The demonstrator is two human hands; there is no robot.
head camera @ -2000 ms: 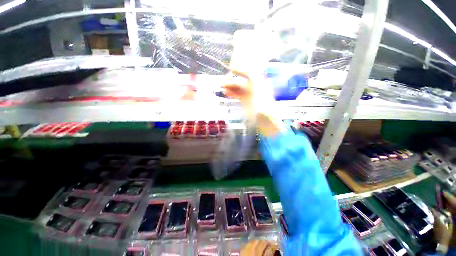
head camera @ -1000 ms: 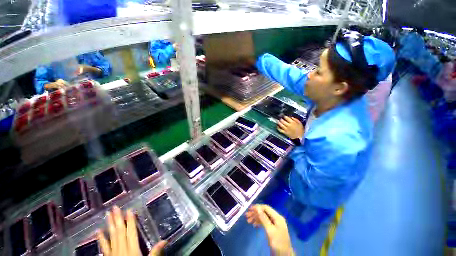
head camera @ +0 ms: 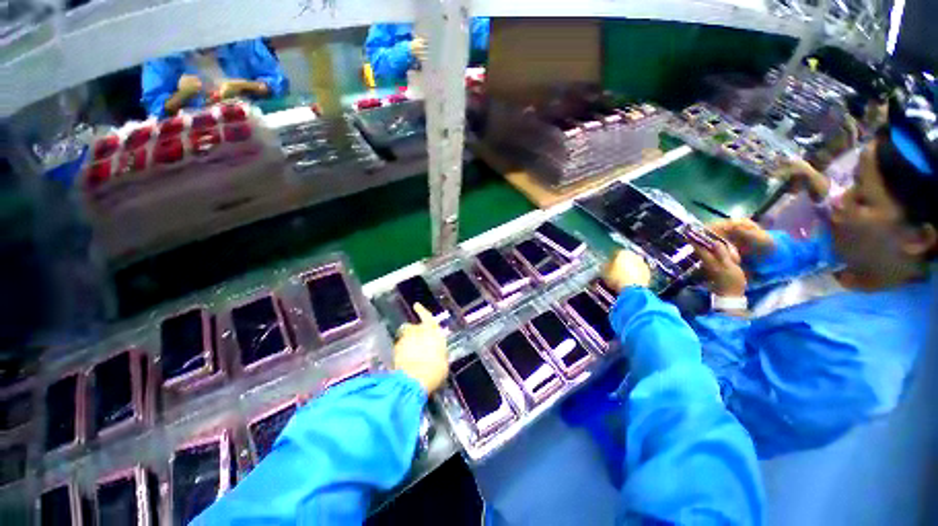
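A clear plastic tray (head camera: 475, 446) holds two rows of dark phones with pink edges, such as the phone (head camera: 479, 393) at its near left corner. My left hand (head camera: 423, 351) is at the tray's left end, its index finger reaching onto a phone (head camera: 420, 295) in the back row. Its other fingers are folded and partly hidden. My right hand (head camera: 628, 271) is at the tray's right end, fingers bent down. Whether either hand grips the tray edge cannot be told.
Another phone tray (head camera: 237, 390) lies left. A white post (head camera: 445, 154) stands behind. Stacked trays (head camera: 607, 144) sit on brown board, red-part trays (head camera: 180, 149) at back left. A person in blue (head camera: 823, 349) works at the right beside a dark tray (head camera: 643, 218).
My left hand has moved from the left tray to the right tray's left end. My right hand has reached forward to its far right end. The neighbouring person's hands are now together around a phone.
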